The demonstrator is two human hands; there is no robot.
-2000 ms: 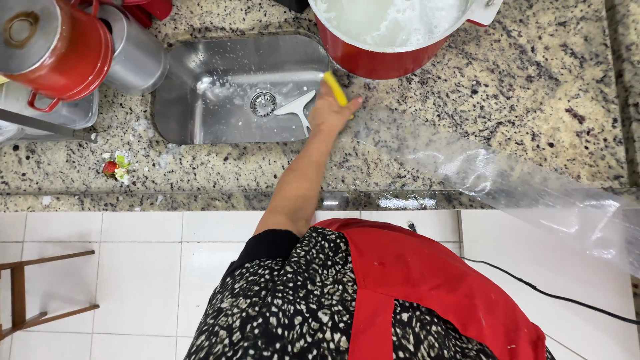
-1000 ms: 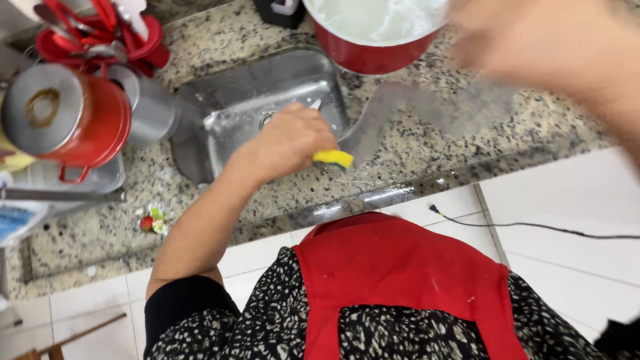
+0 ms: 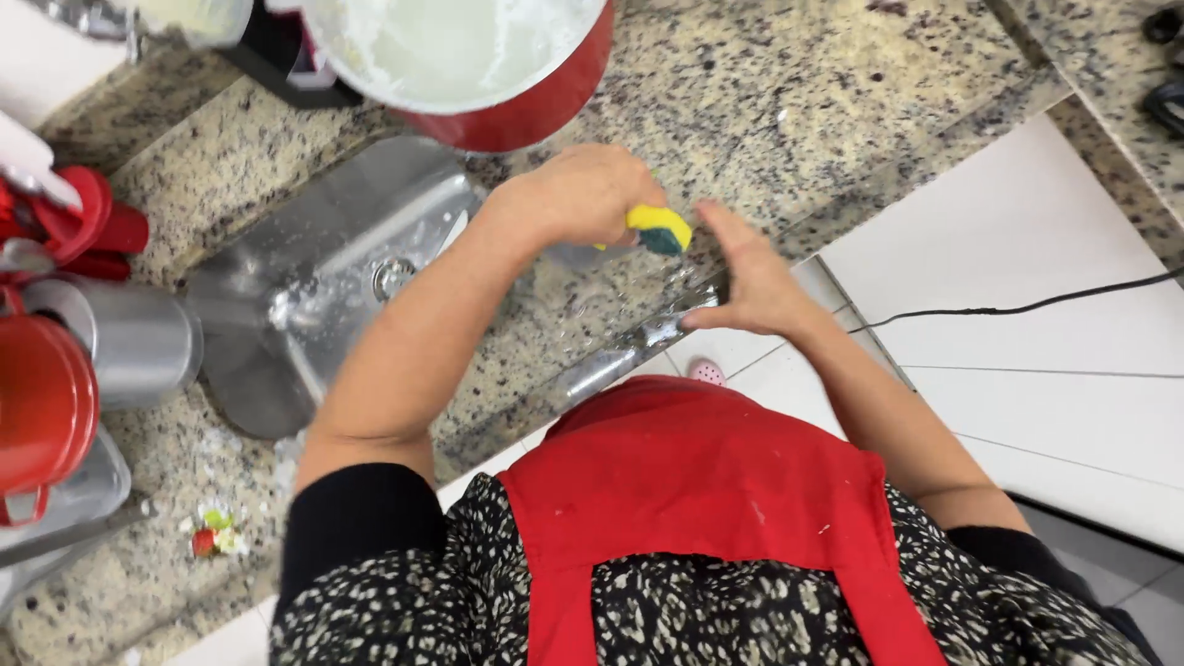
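My left hand (image 3: 592,199) is closed on a yellow and green scrub sponge (image 3: 660,229) over the granite counter (image 3: 546,324), just right of the steel sink (image 3: 268,231). A grey, translucent sheet-like thing shows partly beneath that hand; what it is cannot be told. My right hand (image 3: 749,277) is near the counter's front edge, fingers spread, with nothing seen in it. A small gap parts its fingertips from the sponge. The wet front edge (image 3: 610,356) shines below the hands. A white tool, mostly hidden by my left arm, shows in the sink (image 3: 451,233).
A large red pot (image 3: 518,111) of cloudy liquid stands behind the sink. At the left are a grey metal pot (image 3: 139,338), a red pot (image 3: 42,402) and a red utensil holder (image 3: 120,227). Food scraps (image 3: 217,536) lie on the counter. A black cable (image 3: 1017,308) crosses at the right.
My right hand, blurred and raised at the upper right a second ago, is now low by the counter edge. My left hand has moved right from over the sink, still with the sponge. The view has turned.
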